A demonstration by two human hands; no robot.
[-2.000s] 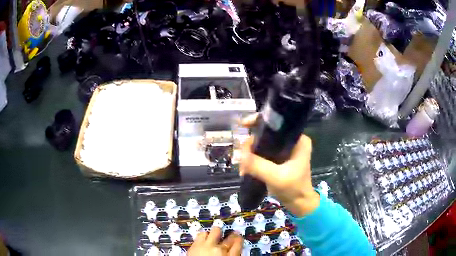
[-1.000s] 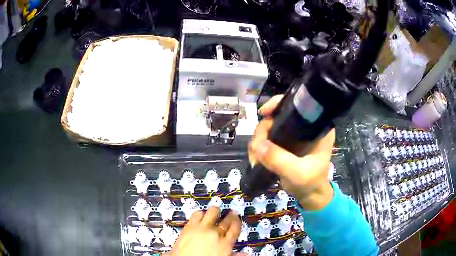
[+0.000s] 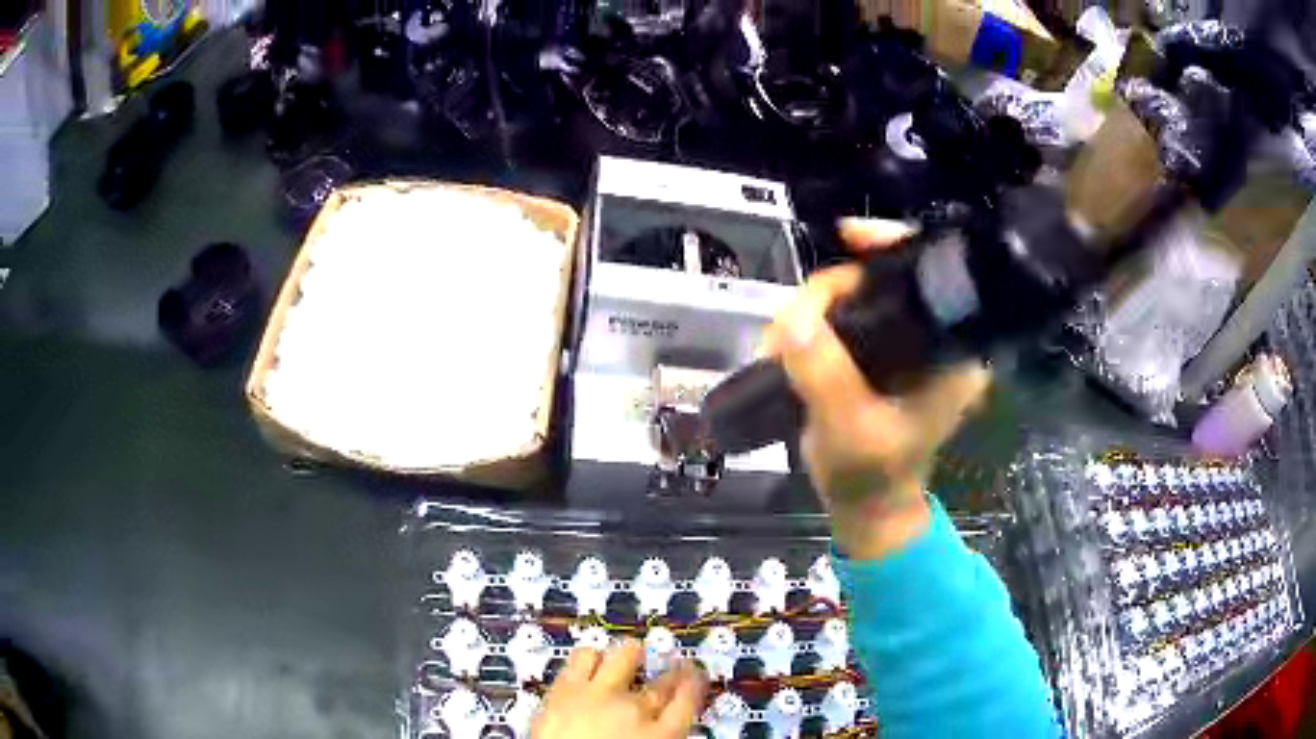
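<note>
My right hand (image 3: 873, 390) grips the black electric screwdriver (image 3: 960, 296), which is tilted and a little blurred. Its nose points down-left at the metal pick-up on the front of the white screw feeder (image 3: 678, 329). My left hand (image 3: 621, 696) lies on the near part of the clear tray (image 3: 422, 537), fingertips at the second row of white motor assemblies (image 3: 655, 585). The lower part of this hand is cut off by the bottom edge, and whether its fingers hold a piece cannot be told. Thin red and yellow wires run between the rows.
A tan carton (image 3: 419, 329) full of white parts stands left of the feeder. Filled clear trays (image 3: 1191, 563) lie at the right, with a pink-white bottle (image 3: 1244, 407) behind. Dark parts (image 3: 491, 87) heap at the back. A dark part (image 3: 212, 303) lies at the left.
The screwdriver nose has moved from over the tray up to the feeder's pick-up, with the driver tilting further over. My left hand stays at the second row. The camera view has also shifted.
</note>
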